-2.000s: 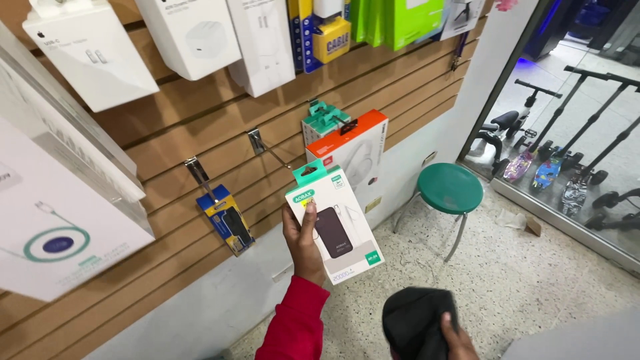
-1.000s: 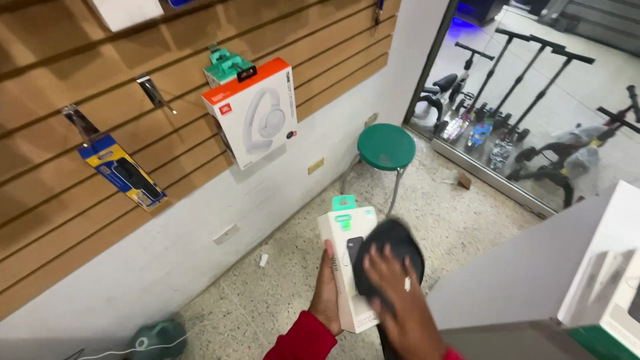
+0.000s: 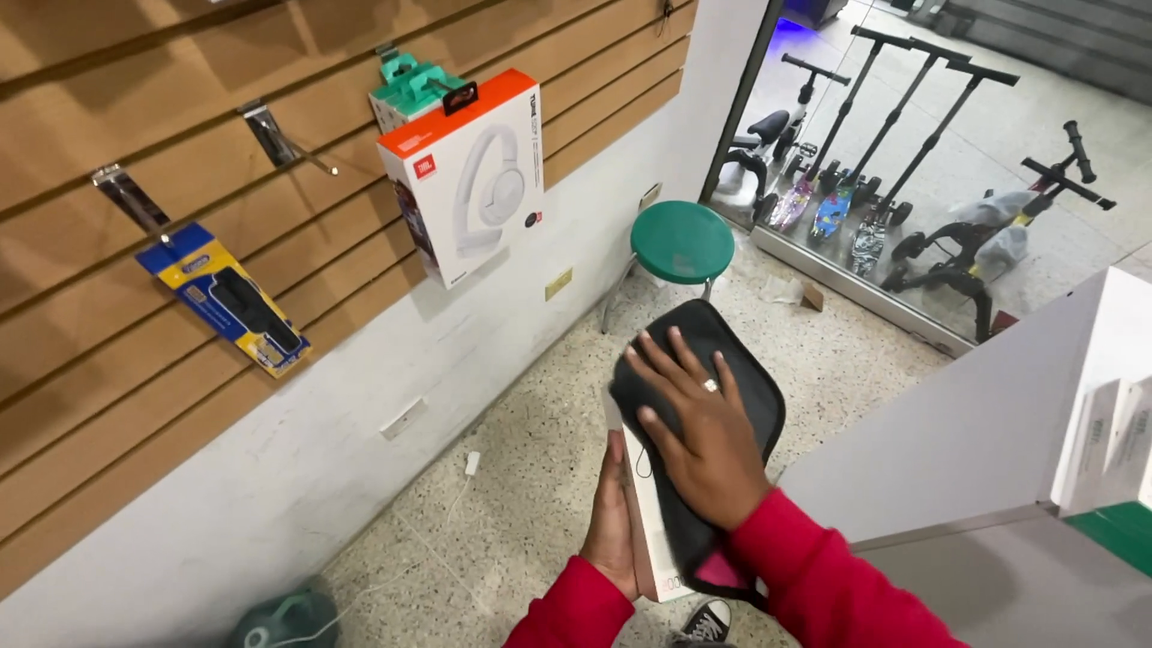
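Observation:
My left hand (image 3: 612,526) holds a white retail box (image 3: 650,531) from its left side and below. Over the front of that box lies a black fabric pouch (image 3: 754,387) with a bit of pink at its lower end. My right hand (image 3: 706,432), a ring on one finger, rests on the pouch with its fingers spread, pressing it against the box. Most of the box's printed face is hidden by the pouch.
On the slatwall (image 3: 351,211) at the left hang a boxed pair of JBL headphones (image 3: 486,180), a blue and yellow blister pack (image 3: 229,301) and a bare hook (image 3: 279,139). A green stool (image 3: 682,241) stands by the wall. Scooters (image 3: 846,193) are behind glass; a white cabinet (image 3: 954,423) is at right.
The black pouch, apart from the box two seconds ago, now lies over its front under my right hand. The box has left the place beside the hanging packs. The view has swung right and down.

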